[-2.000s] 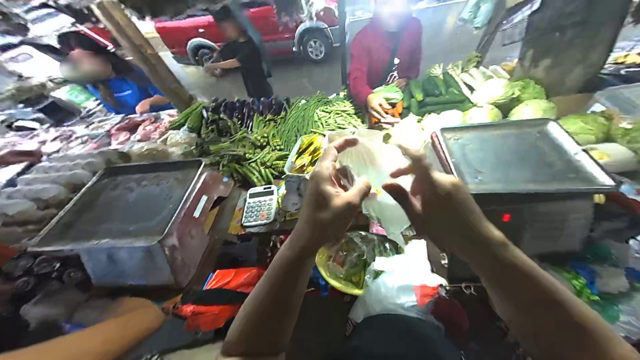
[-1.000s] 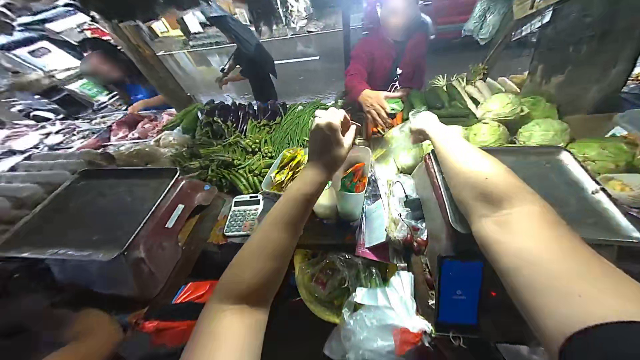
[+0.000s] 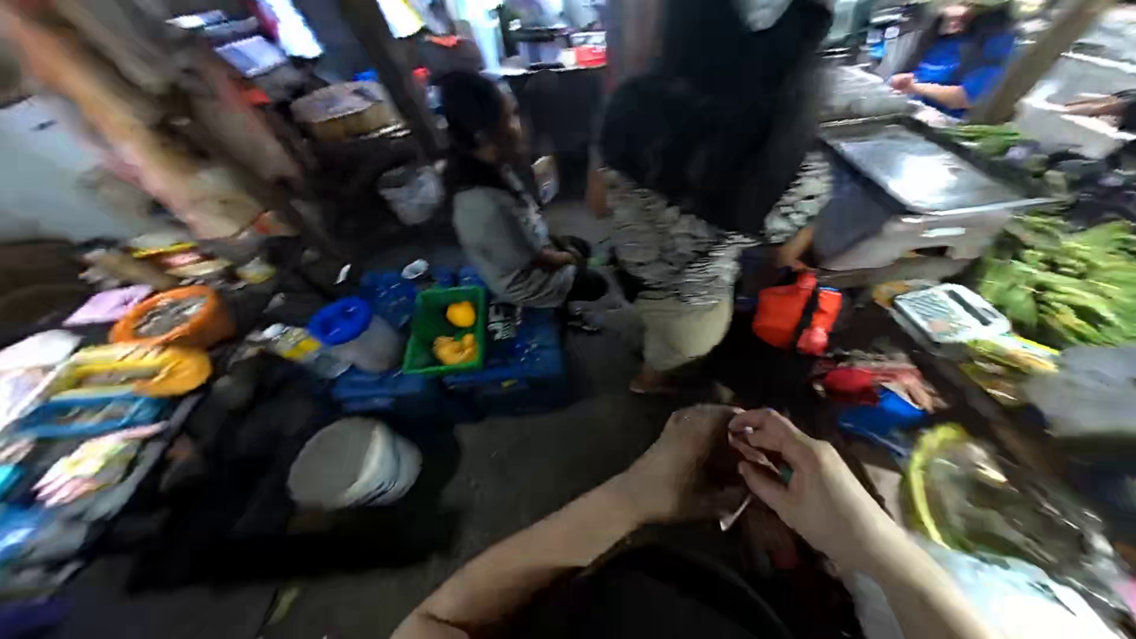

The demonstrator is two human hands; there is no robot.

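Low in the head view, close to my body, both hands meet. My right hand (image 3: 799, 479) pinches a small, thin whitish item (image 3: 750, 453) between its fingertips; blur hides what it is. My left hand (image 3: 697, 461) is beside it with its fingers curled and partly hidden, so its hold is unclear. To the right of the hands lie a yellow-rimmed basin (image 3: 923, 484) with clear plastic in it and pale plastic bags (image 3: 1021, 590). Farther up are a calculator (image 3: 950, 311) and a red bag (image 3: 785, 311).
A person sits by blue crates (image 3: 515, 373) bearing a green crate (image 3: 413, 342) of yellow items. Another person in a patterned top bends over nearby. A white bucket (image 3: 342, 461) stands on the floor at left. Green vegetables (image 3: 1065, 275) and a metal-topped scale (image 3: 932, 169) are at right.
The view has swung far to the left, off the vegetable stall. My hands were apart over the stall a second ago; now they are together low before my body.
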